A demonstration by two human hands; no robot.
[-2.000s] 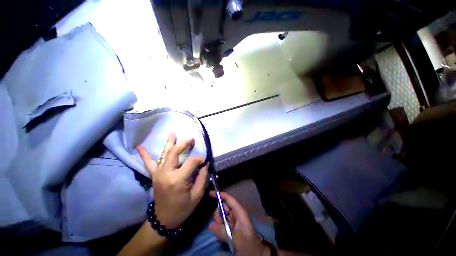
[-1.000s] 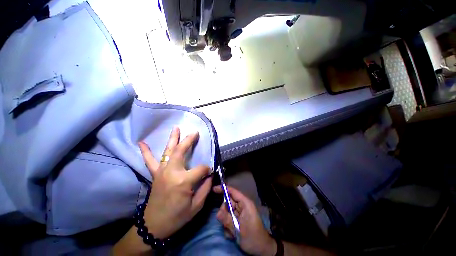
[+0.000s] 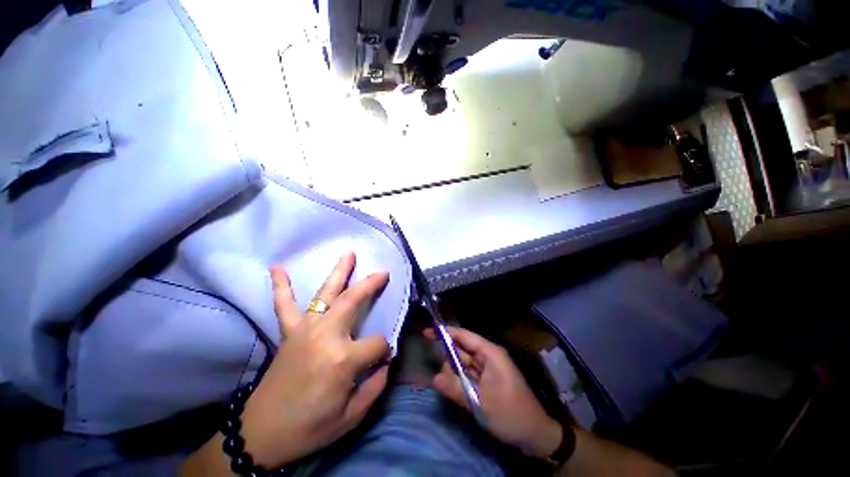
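Observation:
A large pale grey-white fabric panel (image 3: 140,224) lies over the left of the machine bed, with a short slit strip (image 3: 63,152) near its left side. A rounded, stitched part of the fabric (image 3: 317,228) lies at the centre. My left hand (image 3: 331,359) rests on it, fingers spread, with thumb and a bent finger at its right edge. My right hand (image 3: 489,382) holds silver scissors (image 3: 447,345) beside that curved edge, blades pointing up over the bed's front edge. How far the blades are apart is hard to tell.
The sewing machine head (image 3: 503,42) stands over the brightly lit white bed (image 3: 466,219). Its presser foot area (image 3: 377,88) is beyond the fabric. A brown tray or phone (image 3: 638,160) lies at right. More grey fabric (image 3: 634,326) is below the bed at right.
The scissors have moved up along the curved edge, their tips now beyond the bed's front edge. My left hand remains on the fabric. The dark strip along the curve no longer shows there.

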